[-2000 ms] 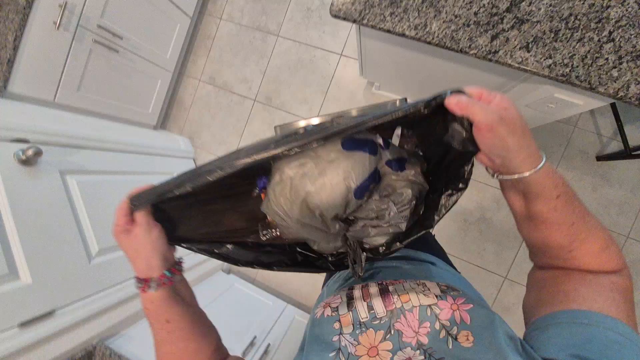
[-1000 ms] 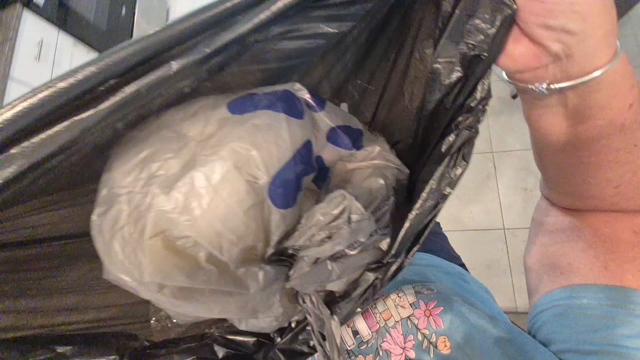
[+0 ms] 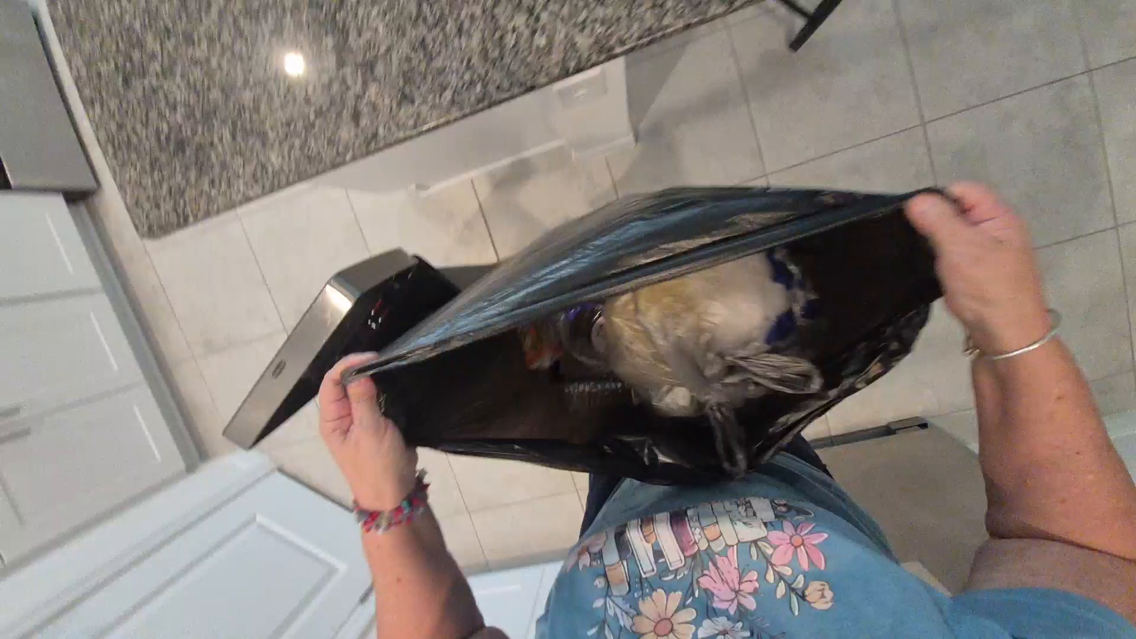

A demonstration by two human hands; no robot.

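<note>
A black plastic trash bag [image 3: 568,293] is stretched between my two hands, its mouth wide and facing up. My left hand [image 3: 366,426] grips the rim at one corner, and a beaded bracelet circles that wrist. At the opposite corner my right hand [image 3: 981,262] holds the rim, with a silver bangle on the wrist. Inside the bag lies a knotted whitish plastic bag [image 3: 701,333] with blue patches, its contents hard to make out. Beside it are some colorful wrappers, partly in shadow. The bottom of the black bag is hidden.
Left of the bag, a stainless steel trash can lid or rim [image 3: 306,346] shows above the tiled floor [image 3: 843,133]. A granite countertop [image 3: 355,98] spans the upper left. White cabinets [image 3: 71,355] stand at the left, and a white paneled door [image 3: 240,541] is at lower left.
One second ago the black bag filled the view near the camera; now it hangs lower, and both hands show on its rim. The view has turned toward the countertop and floor.
</note>
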